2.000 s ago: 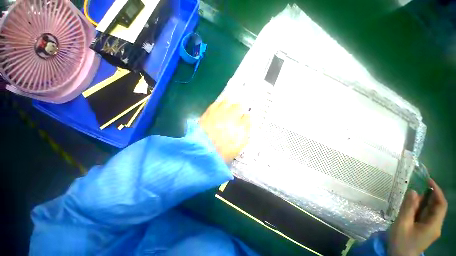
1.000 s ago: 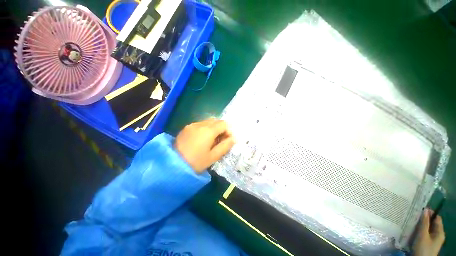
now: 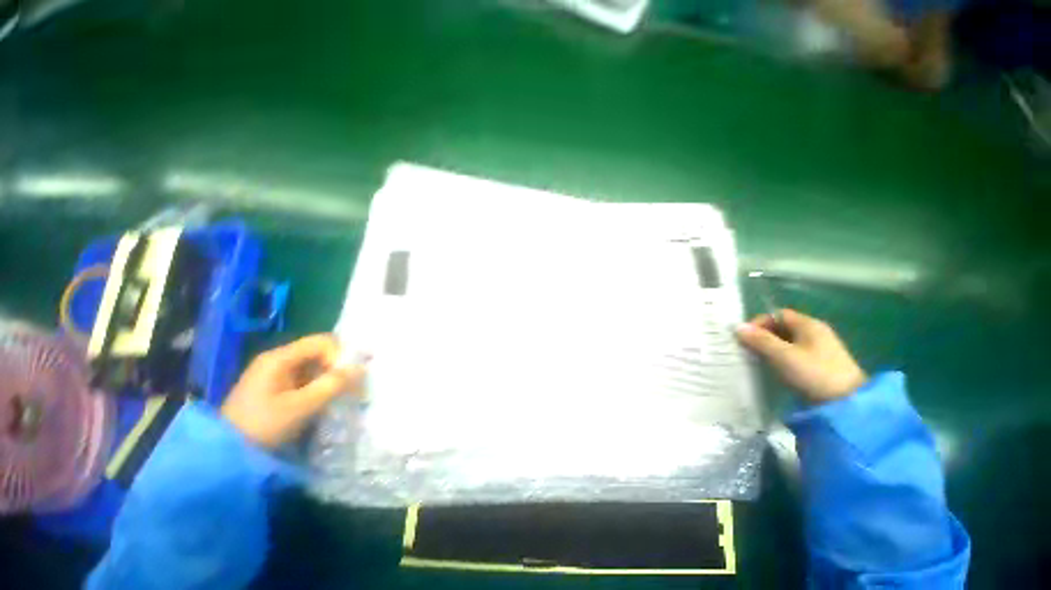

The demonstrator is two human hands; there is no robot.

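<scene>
The silver laptop bottom cover point(image 3: 542, 334) lies on its crinkled clear wrap point(image 3: 403, 467) in front of me, washed out by glare, with a dark rectangle near each far corner. My left hand point(image 3: 290, 386) is at its left edge, fingers bent, seeming to grip the edge or wrap. My right hand point(image 3: 803, 352) is at its right edge, with thin dark tweezers point(image 3: 770, 302) in the fingers, tip pointing away. The black liner sheet with pale yellow borders point(image 3: 565, 537) lies nearest me, below the cover.
The blue bin point(image 3: 239, 259) stands at left with a black and cream box point(image 3: 136, 302), a yellow ring point(image 3: 81, 302) and a pink fan point(image 3: 40, 421). A blue strap point(image 3: 263, 303) hangs on its edge. Another person's hand point(image 3: 899, 40) is at top right, across the green bench.
The view has turned, so the cover now shows squarely in the middle. My left hand has come to the cover's left edge. My right hand, cut off before, is now fully visible at the right edge.
</scene>
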